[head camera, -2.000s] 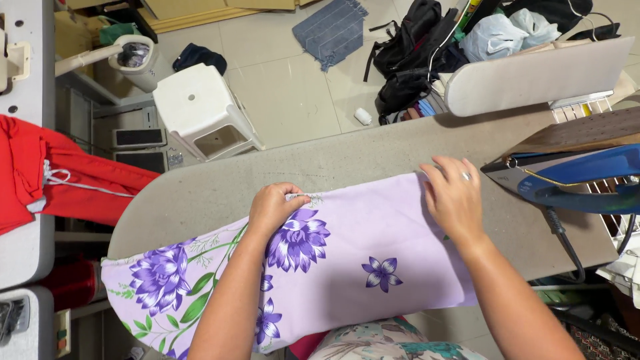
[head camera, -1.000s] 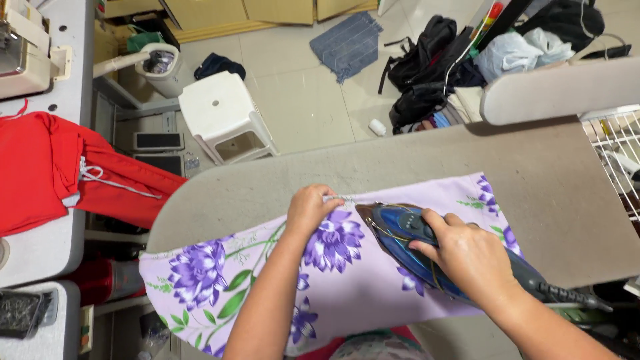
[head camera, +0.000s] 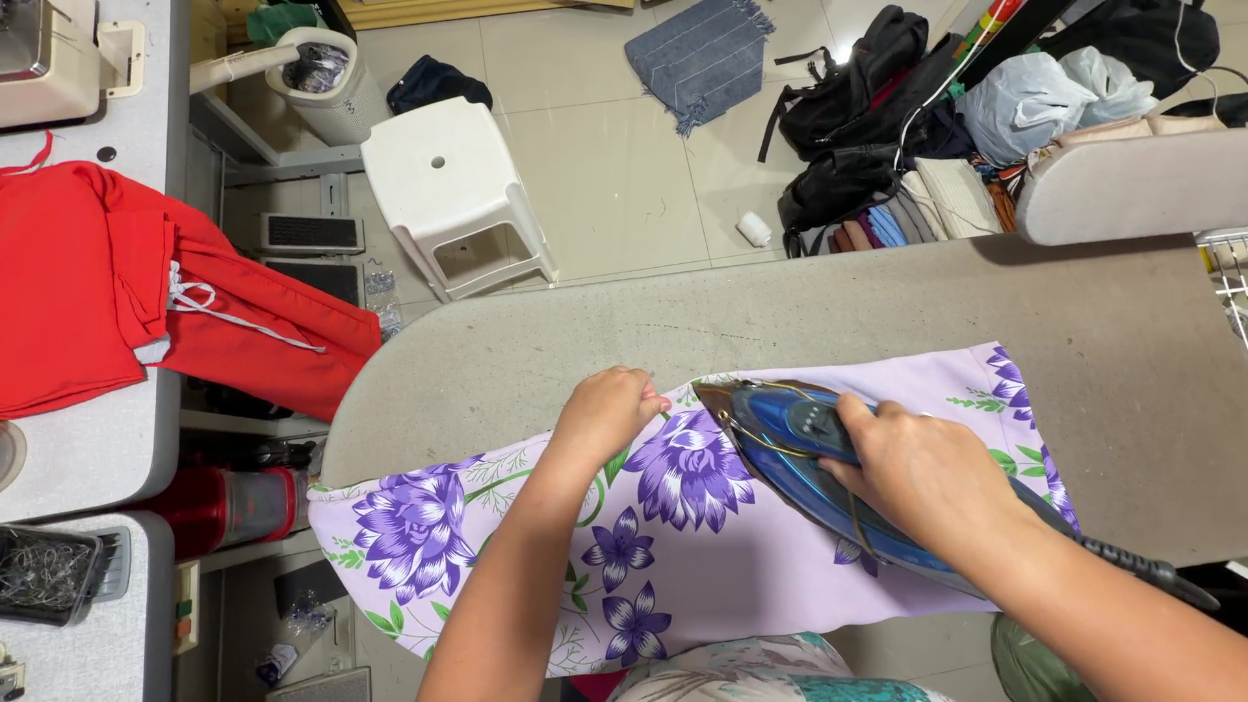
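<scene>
A lilac fabric piece with purple flowers (head camera: 770, 575) lies across the ironing board (head camera: 546, 341), its lower edge hanging over the near side. My right hand (head camera: 916, 468) is closed around the handle of a blue clothes iron (head camera: 790, 429), which rests on the fabric, tip pointing left along the far edge. Just left of that tip, my left hand (head camera: 614, 409) pinches the fabric's far edge between thumb and fingers. The iron's soleplate is hidden underneath, and its black cord trails to the right.
Red garments (head camera: 88, 292) lie on the left table. Beyond the board stand a white plastic stool (head camera: 448, 166) and a waste bin (head camera: 327, 88). Black backpacks (head camera: 848, 107), plastic bags (head camera: 1033, 102) and folded fabrics are at the back right, near a small sleeve board (head camera: 1141, 185).
Two seconds ago my right hand lay on the fabric and the iron stood at the right. The iron came into my right hand and onto the fabric, where it remains.
</scene>
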